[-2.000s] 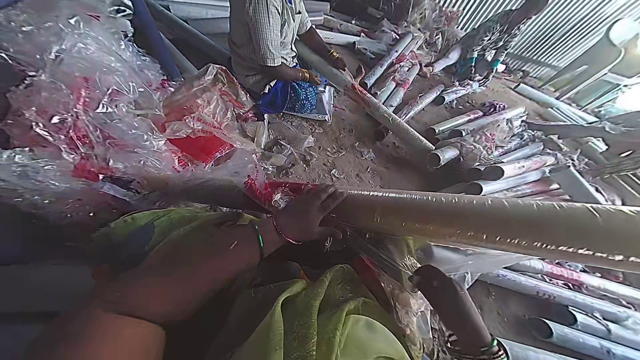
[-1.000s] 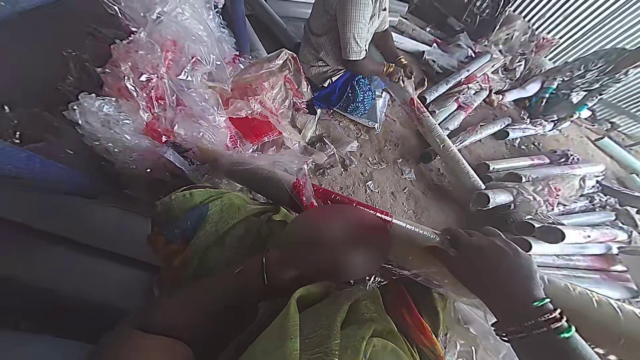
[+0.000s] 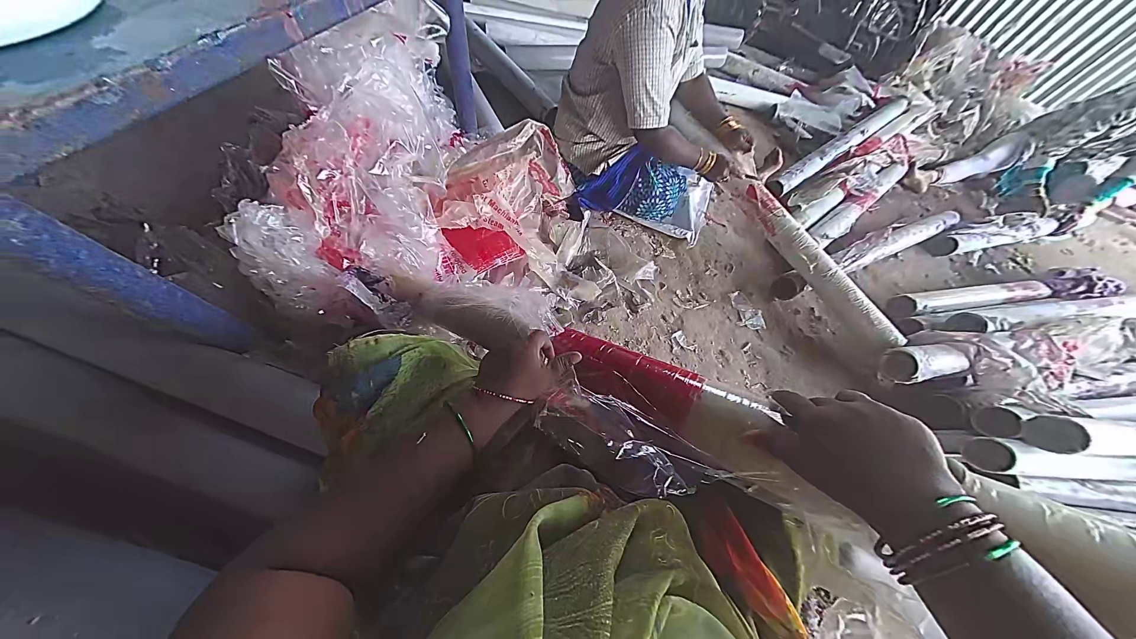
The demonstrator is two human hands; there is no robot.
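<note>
A long tube (image 3: 728,421) wrapped in clear plastic film lies slantwise across my lap, with a red printed band (image 3: 626,373) on its film. My left hand (image 3: 525,366) grips bunched clear film (image 3: 621,435) at the near side of the red band. My right hand (image 3: 856,453) lies over the tube farther right, fingertips on the film; whether it grips is hard to tell. Loose film hangs below the tube between both hands. The tube's left end reaches toward a heap of crumpled clear and red plastic film (image 3: 373,169).
Ahead, a seated person (image 3: 635,80) holds another wrapped tube (image 3: 821,262). Several tubes (image 3: 985,297) lie on the dirt floor (image 3: 710,311) at the right. A blue metal frame (image 3: 115,275) stands at the left. Another person's arms show at the far right.
The red band, hidden two seconds ago, now shows between my hands. My left hand has moved left from the band, drawing film with it. The view has shifted.
</note>
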